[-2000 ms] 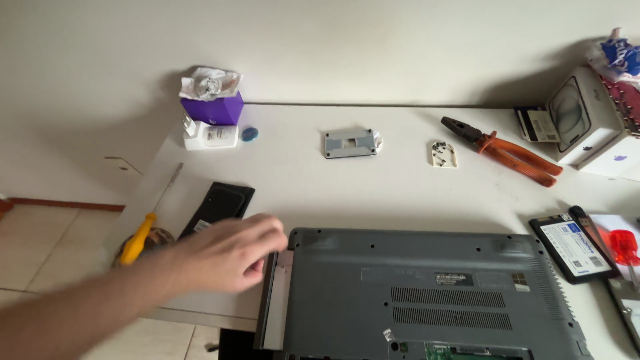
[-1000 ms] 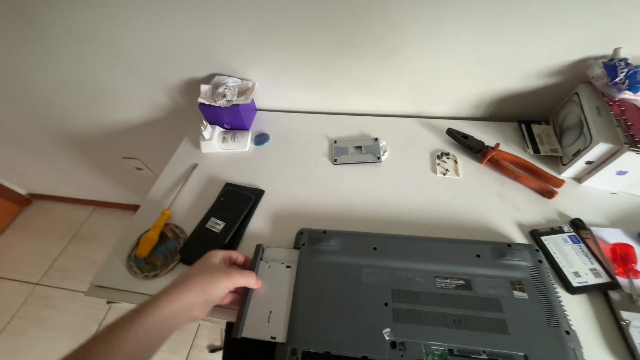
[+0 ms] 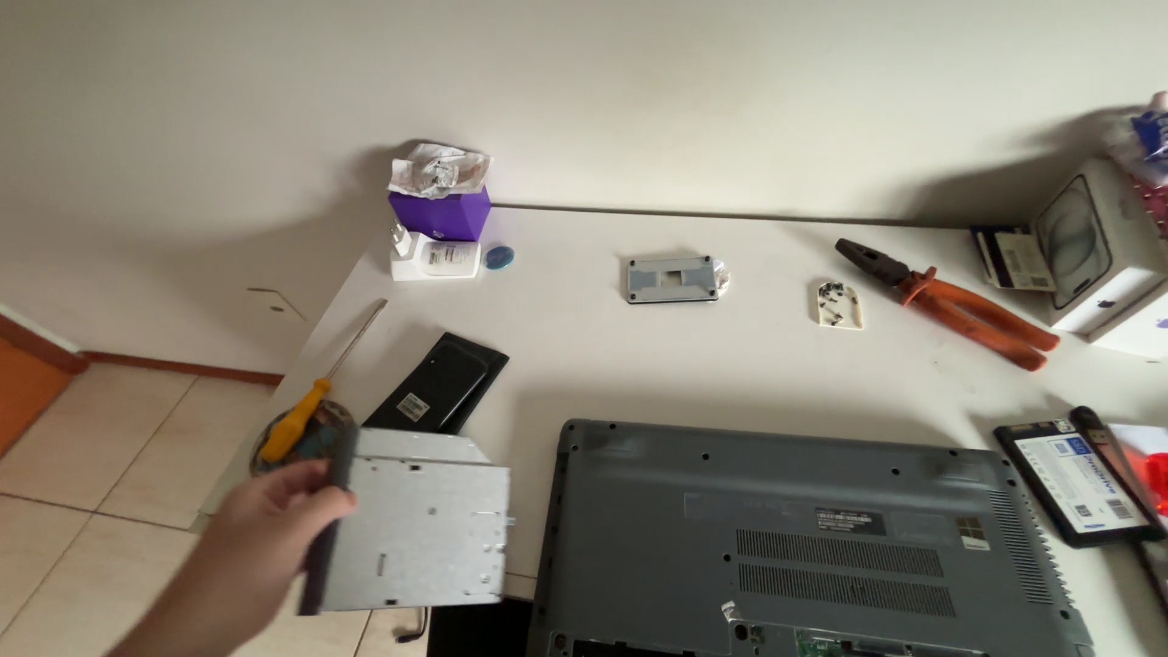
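My left hand (image 3: 265,538) grips a silver optical disc drive (image 3: 420,529) by its dark front bezel, with the thumb on top. The drive is wholly outside the laptop, left of its side edge, over the desk's front left edge. The grey laptop (image 3: 785,502) lies upside down, its vents and screw holes showing. At the bottom of the view an opening in its base shows part of a green circuit board (image 3: 821,643). My right hand is not in view.
Left: a yellow-handled screwdriver (image 3: 297,422) on a round coaster, and a black phone (image 3: 438,388). Behind: a purple box (image 3: 443,214), a metal bracket plate (image 3: 673,279), small screws on a cream tray (image 3: 839,306). Right: orange-handled pliers (image 3: 958,310), a solid-state drive (image 3: 1072,479).
My left hand has drawn the optical drive out of the laptop's left side and moved left with it. One second ago the drive was still partly inside.
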